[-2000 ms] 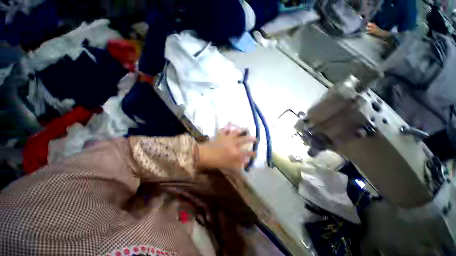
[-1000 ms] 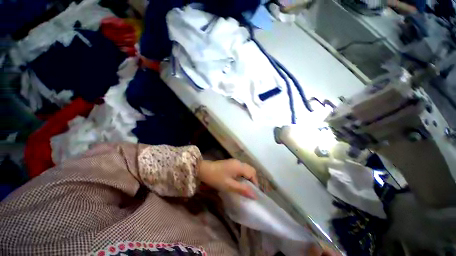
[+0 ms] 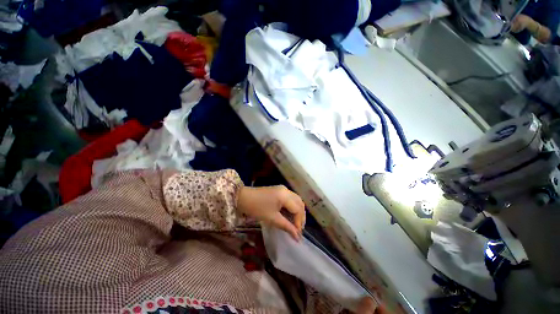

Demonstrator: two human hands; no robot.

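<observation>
My left hand [image 3: 274, 207] pinches one end of a white cut panel [image 3: 310, 262] between thumb and fingers, just off the table's front edge. My right hand [image 3: 368, 305] is cut off by the bottom edge; only fingertips show at the panel's other end, and their grip is unclear. A dark line runs along the panel's table side. The white garment body [image 3: 301, 86] lies on the table left of the needle area [image 3: 423, 205]. A short navy tab [image 3: 360, 131] and long navy strips [image 3: 384, 119] lie on it.
The sewing machine [image 3: 497, 156] stands at the right, with a small white piece [image 3: 463, 254] beside its bed. A red basket [image 3: 101, 153] with white and navy pieces is at the left. Another person's hand [image 3: 531, 27] shows top right.
My left hand has left the garment body and holds the white panel at the table edge. The navy strips, earlier by that hand, lie farther back. The panel is now stretched flatter.
</observation>
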